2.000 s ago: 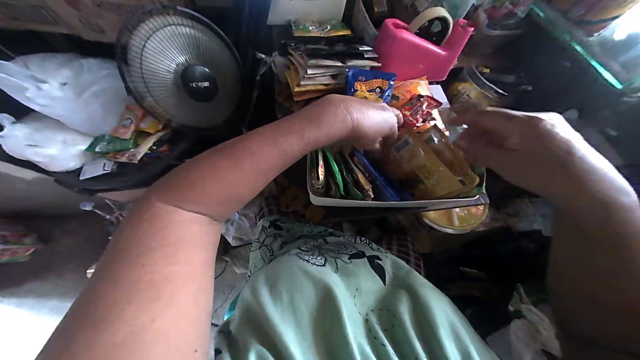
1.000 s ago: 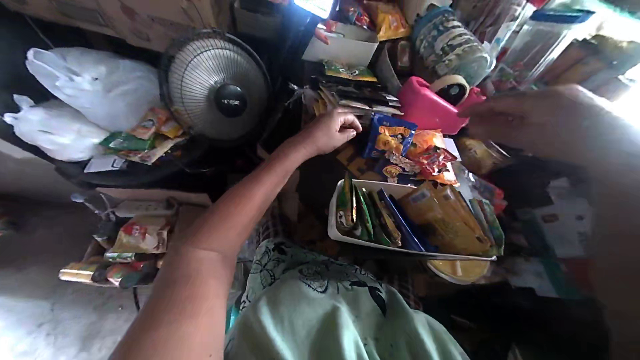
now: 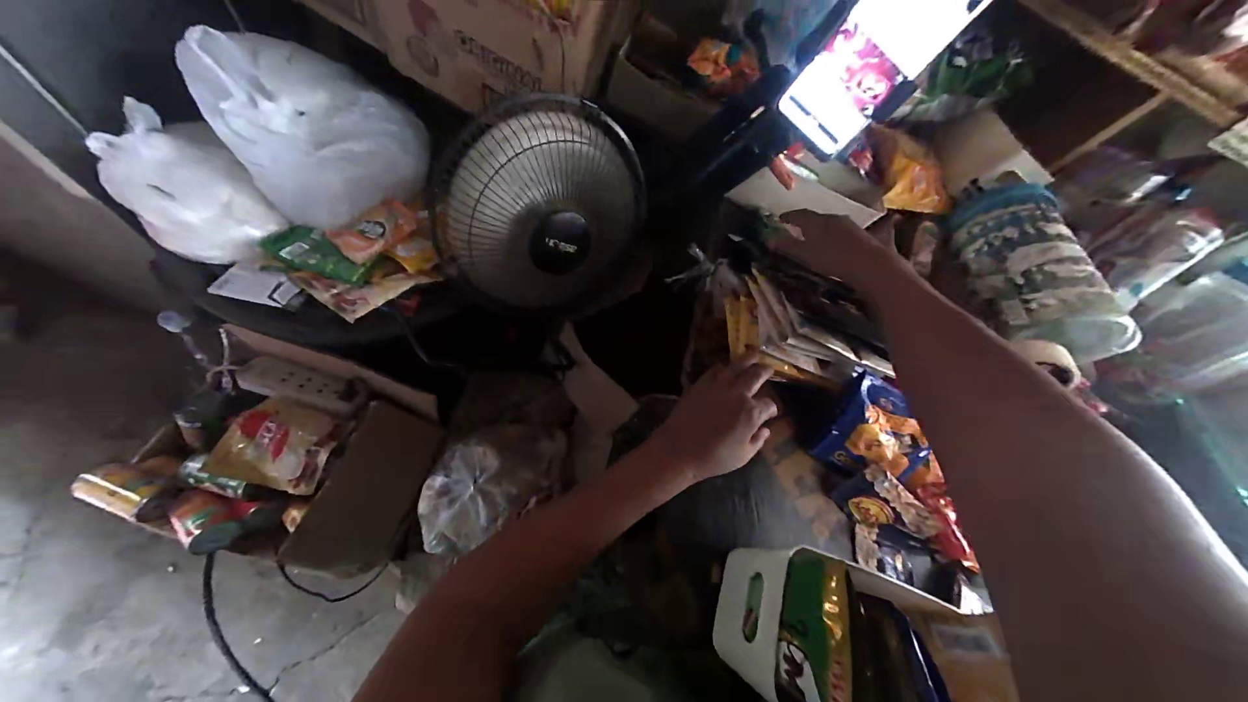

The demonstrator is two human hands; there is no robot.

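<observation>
My left hand (image 3: 723, 414), fingers loosely bent, is at the near edge of a stack of flat sachets (image 3: 780, 336); I cannot tell whether it grips one. At the far end of the same stack, my right hand (image 3: 819, 244) reaches over dark packets, its fingertips partly hidden. Blue and orange snack packets (image 3: 882, 424) lie under my right forearm. Nearer to me stands a white plastic basket (image 3: 736, 624) holding upright packets, among them a green one (image 3: 827, 624).
A round-grilled fan (image 3: 536, 200) stands left of the stack, with white plastic bags (image 3: 312, 127) beyond it. A lit phone (image 3: 853, 73) is mounted above. Lower left, a cardboard box (image 3: 361, 487) holds packets and a power strip (image 3: 297, 382). A ribbed plastic jar (image 3: 1033, 263) is at right.
My right hand has moved from the right side to the far end of the sachet stack. My left hand was over the basket two seconds ago and is now by the stack. The view has turned.
</observation>
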